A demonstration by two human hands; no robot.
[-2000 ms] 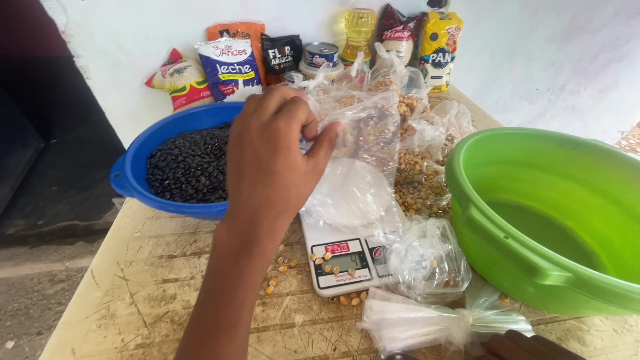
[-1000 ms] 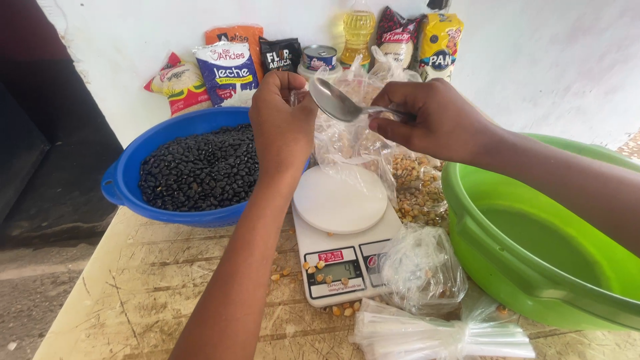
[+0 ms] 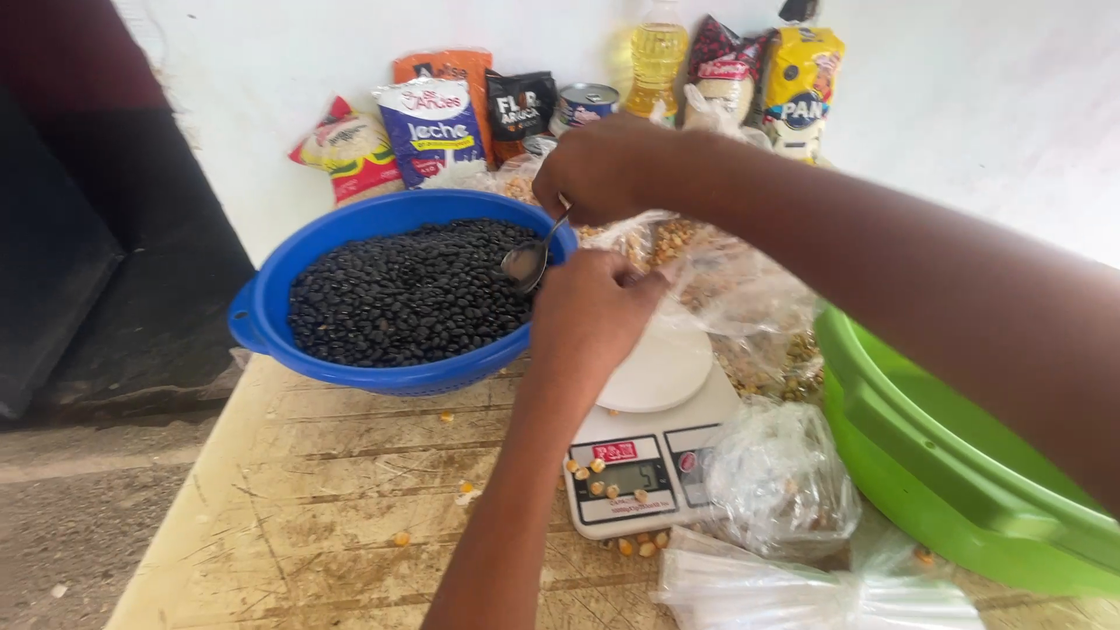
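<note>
My right hand (image 3: 612,171) reaches across from the right and grips a metal spoon (image 3: 528,262), whose bowl is over the right side of the black beans (image 3: 411,293) in a blue plastic basin (image 3: 394,378). Just below it, my left hand (image 3: 591,306) pinches a clear plastic bag (image 3: 744,284) that spreads to the right. Part of the bag lies over the round plate of a white digital kitchen scale (image 3: 656,372), on whose front lie several corn kernels (image 3: 598,487).
A green plastic basin (image 3: 945,472) stands at the right. Clear plastic bags (image 3: 814,586) lie in front, near a crumpled bag (image 3: 783,472). Bags of corn kernels (image 3: 674,241) lie behind the scale. Food packets (image 3: 433,131), a can (image 3: 586,105) and an oil bottle (image 3: 656,57) line the wall.
My right hand with the spoon has moved left, from above the scale to the blue basin's right side. Two seconds ago it was low at the right, without the spoon visible in it.
</note>
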